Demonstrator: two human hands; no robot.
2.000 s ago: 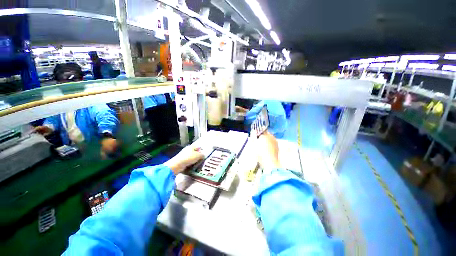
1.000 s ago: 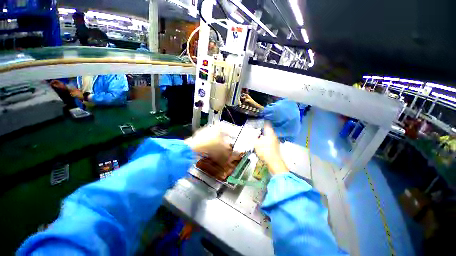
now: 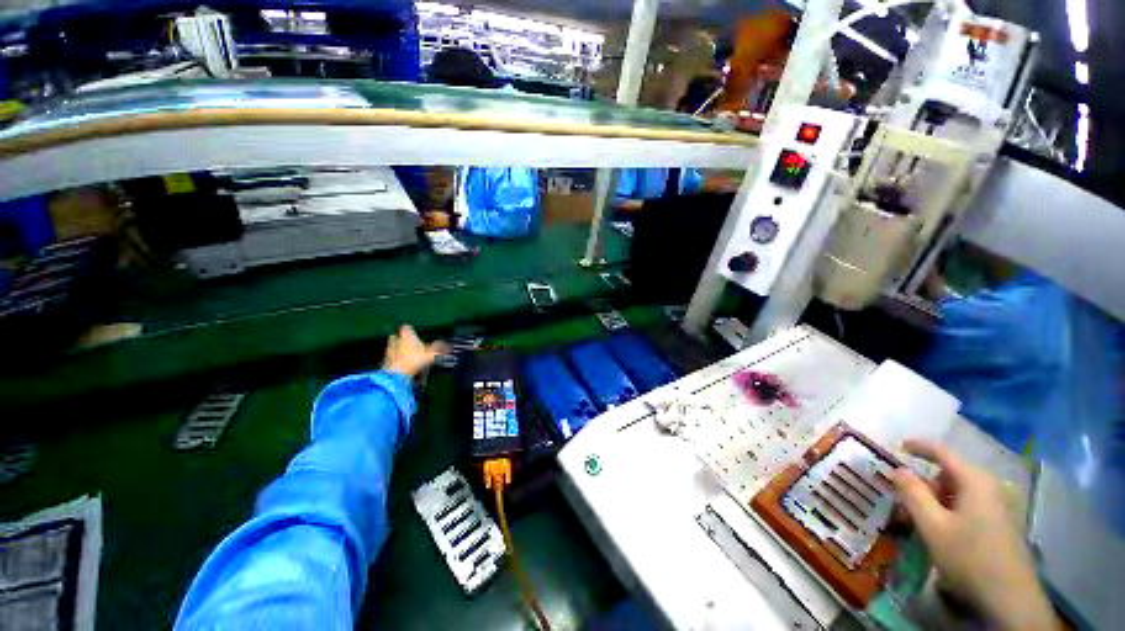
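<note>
My left hand (image 3: 411, 354) reaches over the green bench, fingers apart. Its fingertips are at a small slotted plate (image 3: 464, 340); whether they touch it is unclear. My right hand (image 3: 968, 524) is at the right side of the orange-brown fixture base (image 3: 790, 508), fingers spread, thumb and fingertips by the edge of the silver slotted plate (image 3: 845, 497) lying in the recess. The pale green cover frame (image 3: 907, 579) shows in part beside the base, under my right hand. Another slotted plate (image 3: 459, 530) lies on the bench left of the white platform (image 3: 629, 493).
A black pendant (image 3: 496, 413) with an orange cable lies beside blue panels (image 3: 605, 376). A slotted plate (image 3: 210, 419) and a tray (image 3: 52, 561) are at left. Pink-magenta item (image 3: 765, 388) on the platform; control panel (image 3: 780, 203) and machine head (image 3: 870, 247) behind. Raised shelf (image 3: 370, 138); blue-sleeved people beyond.
The view has turned left. My left hand has moved from the fixture to the bench. The green frame is off the base, and the item earlier in my right hand no longer shows there.
</note>
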